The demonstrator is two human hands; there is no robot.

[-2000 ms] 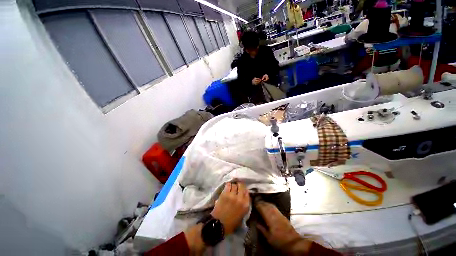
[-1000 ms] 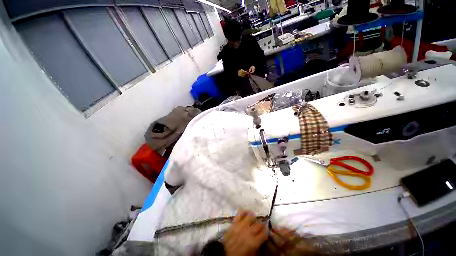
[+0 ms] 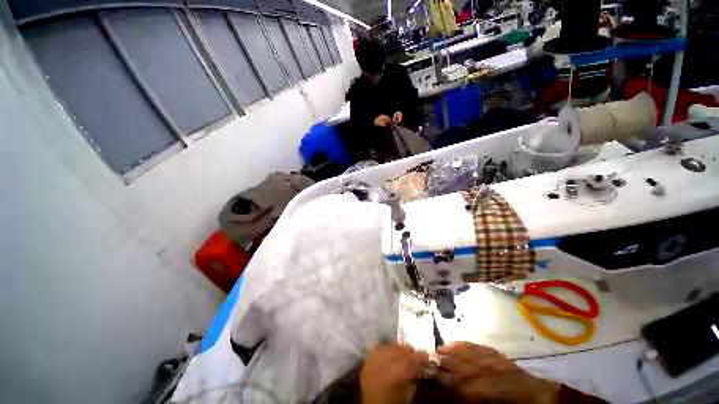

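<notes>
The pale garment lining (image 3: 323,276) lies bunched on the table left of the needle, its left part blurred. A narrow dark seam edge (image 3: 438,331) runs from the presser foot (image 3: 430,296) toward my fingertips. My left hand (image 3: 392,372) pinches the cloth just in front of the presser foot, low in the picture. My right hand (image 3: 477,371) is close beside it, fingertips on the same seam edge. Dark shell fabric shows below and between my hands, cut off by the lower edge.
Scissors (image 3: 558,312) lie right of the needle, and a black phone (image 3: 690,335) is at the far right. A checked cloth strip (image 3: 502,241) wraps the machine head (image 3: 607,185). A red stool (image 3: 221,260) holds grey-brown cloth by the wall. A person (image 3: 382,99) handles cloth opposite.
The lining was spread flatter a second ago and is now bunched beside the machine. My hands were blurred lower down and are now closer to the presser foot, along the dark edge.
</notes>
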